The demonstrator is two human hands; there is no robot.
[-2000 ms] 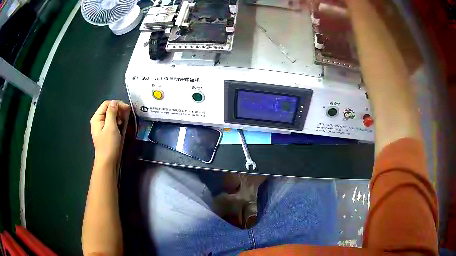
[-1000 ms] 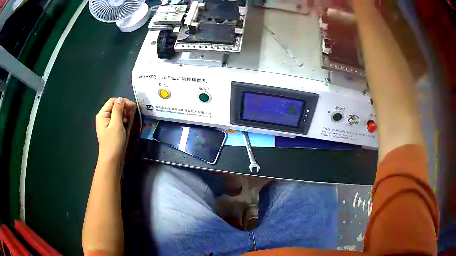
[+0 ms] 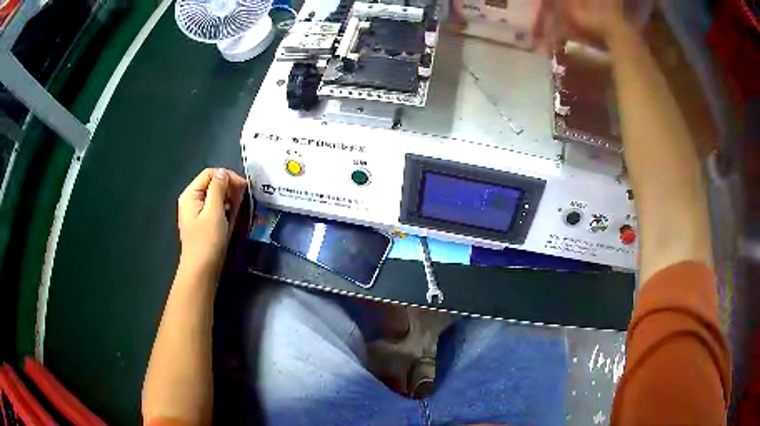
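Note:
A white benchtop machine (image 3: 383, 137) with a blue touchscreen (image 3: 469, 200) stands in front of me. My left hand (image 3: 212, 204) is at its left front corner, fingers curled with the thumb on top; whether something is pinched there I cannot tell. My right hand (image 3: 587, 21) is at the top edge, blurred and partly cut off, above the right fixture (image 3: 587, 96). My right forearm covers part of that fixture. The left fixture (image 3: 383, 58), a dark plate in a metal frame, has a black ribbed knob (image 3: 303, 86) beside it.
A smartphone (image 3: 350, 252) and a wrench (image 3: 431, 274) lie under the machine's front edge, with blue sheets (image 3: 450, 250) behind. A slim stick (image 3: 496, 101) lies on the machine top. A white fan (image 3: 232, 25) stands at the upper left. Red trays (image 3: 50, 395) are at the lower left.
The whole view has shifted, so the machine appears lower and further right, and more of its top shows. My left hand stays at the machine's corner; my right hand remains over the right fixture.

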